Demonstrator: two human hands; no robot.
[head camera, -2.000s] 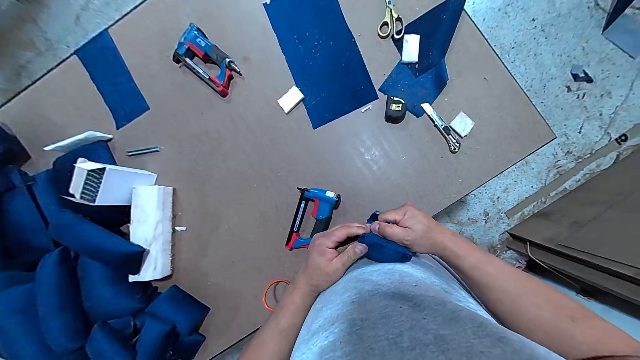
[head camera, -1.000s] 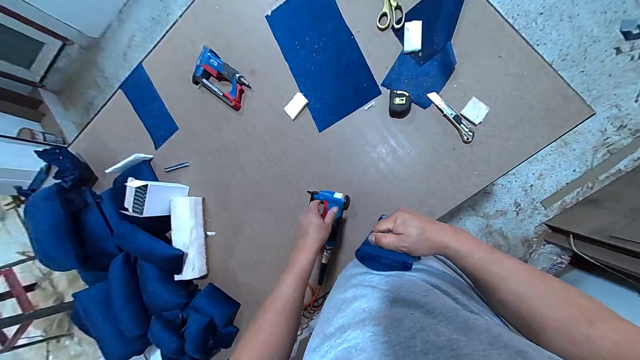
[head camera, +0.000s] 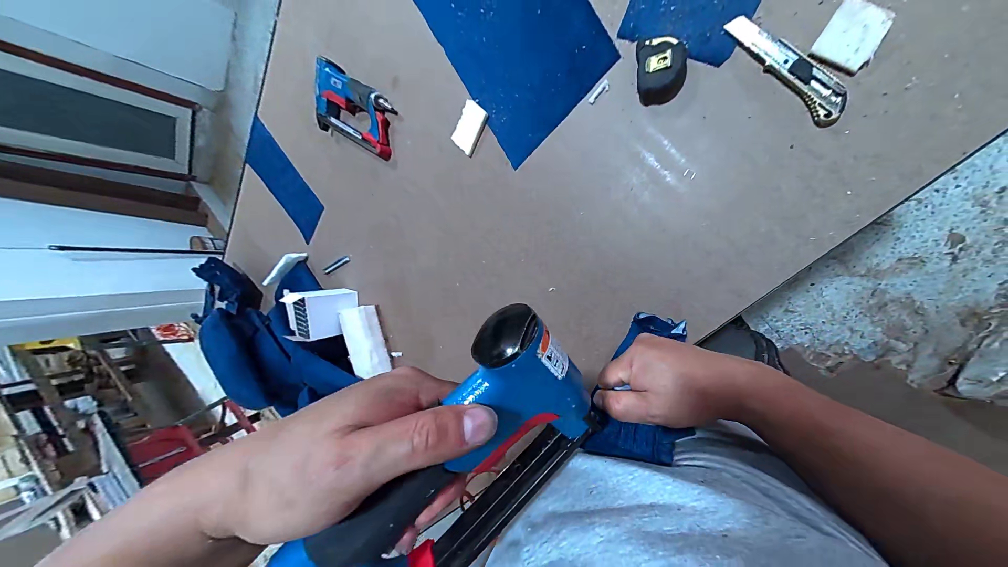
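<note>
My left hand (head camera: 378, 449) grips a blue pneumatic staple gun (head camera: 512, 394) with a black cap. Its nose touches or nearly touches a small blue fabric-covered piece (head camera: 638, 441) at my lap. My right hand (head camera: 669, 386) pinches that piece, the fingers folded over its fabric just right of the nose. What lies inside the fabric is hidden. A second blue and red staple gun (head camera: 354, 106) lies on the brown table (head camera: 488, 236) at the upper left.
Blue fabric pieces (head camera: 528, 71), a tape measure (head camera: 661, 71), a utility knife (head camera: 787, 67) and white blocks (head camera: 470, 127) lie across the table. At left are a pile of blue padded pieces (head camera: 244, 362), a box of staples (head camera: 321, 313) and a staple strip (head camera: 336, 264). The table edge runs diagonally at right.
My left hand first held the fabric piece, then took hold of the staple gun on the table, and has now brought it up to the piece. My right hand keeps its hold. The view has shifted.
</note>
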